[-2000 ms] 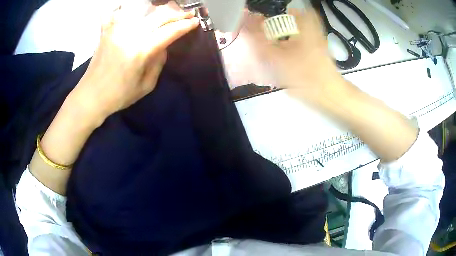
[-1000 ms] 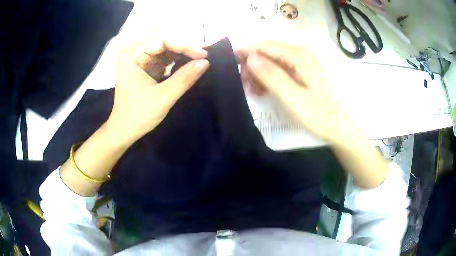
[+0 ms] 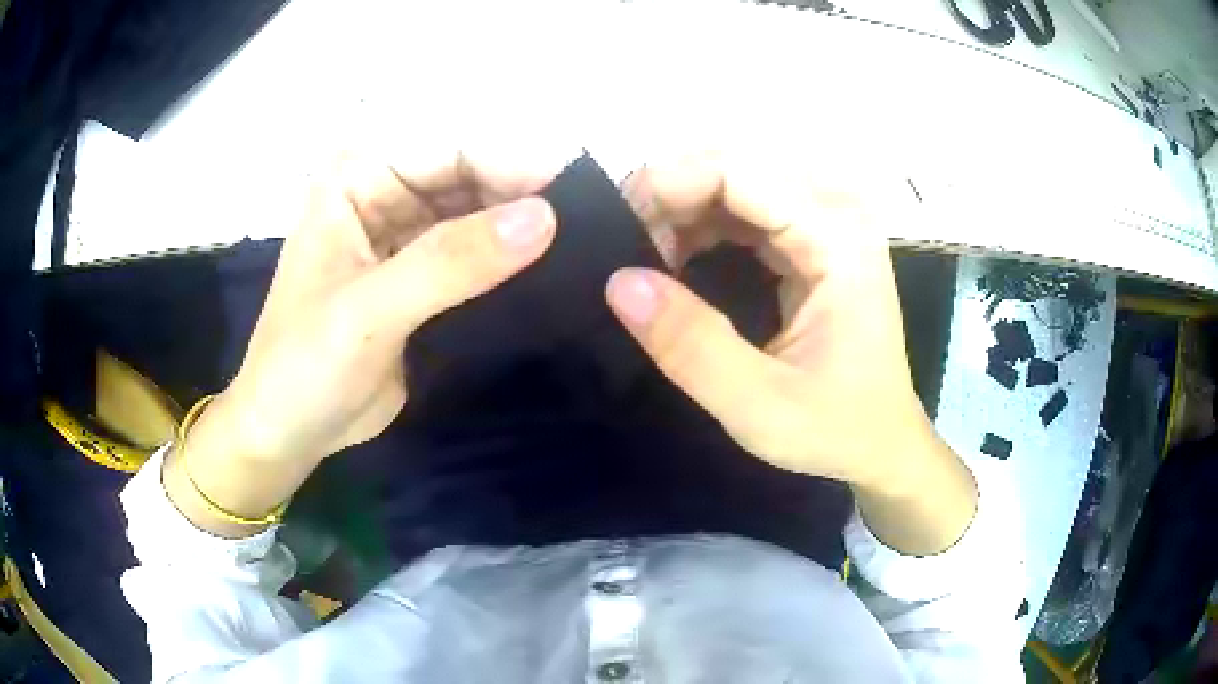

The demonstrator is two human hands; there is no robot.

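Observation:
A navy garment piece (image 3: 534,388) lies over the lap, its pointed upper corner raised between the hands in front of the white table's edge. My left hand (image 3: 387,287) pinches the cloth just left of the corner, thumb on top. My right hand (image 3: 788,321) holds the cloth along its right edge, thumb on top, with some dark cloth inside the curled fingers. The fingers beneath the cloth are partly hidden.
The white table (image 3: 441,80) spans the top. Black scissor handles (image 3: 1002,16) are cut off at the top right. Small dark cut pieces (image 3: 1015,354) and thread scraps (image 3: 1055,291) lie on a pale side surface at right. Dark cloth (image 3: 134,54) lies at upper left.
The garment corner has moved from the machine needle area back toward the body, with both hands now on it. The view has shifted toward the lap; the machine parts have left the picture.

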